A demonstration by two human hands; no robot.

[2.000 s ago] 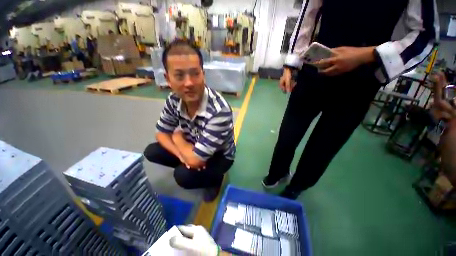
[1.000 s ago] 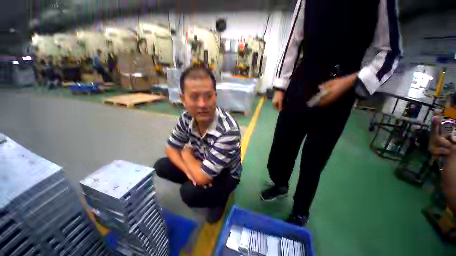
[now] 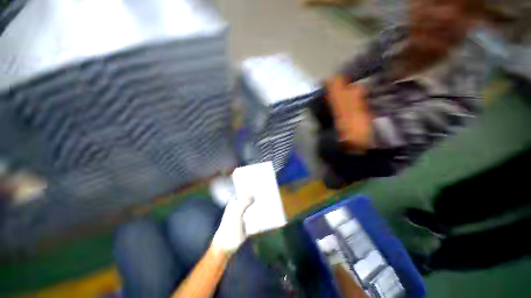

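Note:
The picture is blurred. My left hand [image 3: 233, 224], in a white glove, holds a flat white metal plate [image 3: 261, 198] by its left side, thumb on its face, above my knees. My right hand [image 3: 329, 244] shows as a small blurred white patch, with a bare forearm over the blue parts bin [image 3: 402, 256]. Whether its fingers hold anything cannot be told. Small silver-white parts [image 3: 368, 265] sit in rows in that bin.
A big stack of metal panels [image 3: 116, 122] stands left; a narrow stack [image 3: 279, 122] stands on a blue base beyond the plate. A pale object [image 3: 221, 191] lies at the big stack's foot. A crouching person [image 3: 396, 116] and dark-clothed legs [image 3: 489, 204] are at right.
The view has swung down and left. My left hand with the plate and my right hand at the bin have come into view; no hand showed one second ago.

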